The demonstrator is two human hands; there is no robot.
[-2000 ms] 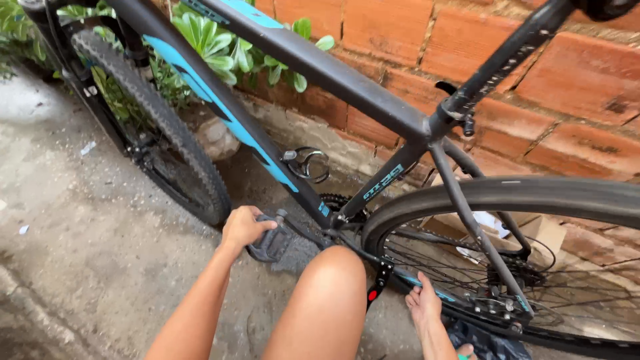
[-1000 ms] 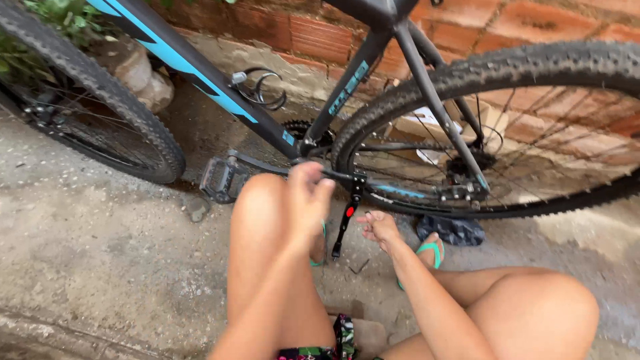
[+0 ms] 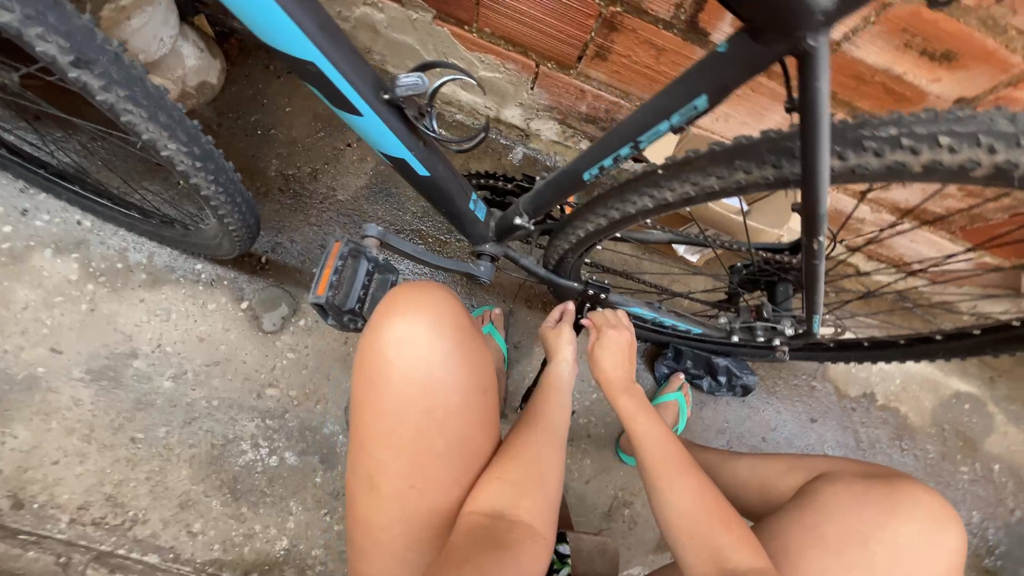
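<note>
A black and blue bicycle frame (image 3: 344, 88) leans in front of me, its rear wheel (image 3: 720, 172) at the right. My left hand (image 3: 559, 332) and my right hand (image 3: 610, 344) meet at the kickstand's mounting bracket (image 3: 594, 294) on the chainstay (image 3: 656, 316). The fingertips of both are at the bracket, nearly touching each other; whether they pinch a small part is too small to tell. My arms and hands hide most of the kickstand leg (image 3: 531, 388), which points down toward the ground. The crank arm (image 3: 424, 252) and pedal (image 3: 352, 284) are left of my hands.
A brick wall (image 3: 640, 60) stands behind the bicycle. The front wheel (image 3: 184, 176) is at the left, near pale rocks (image 3: 188, 64). A black plastic bag (image 3: 708, 370) lies under the rear wheel, beside my sandalled foot (image 3: 676, 404). Cardboard (image 3: 752, 220) shows behind the spokes.
My left hand has moved from the pedal, past my knee, to the kickstand bracket. My right hand has come up from beside the kickstand to the same bracket. The view has shifted closer.
</note>
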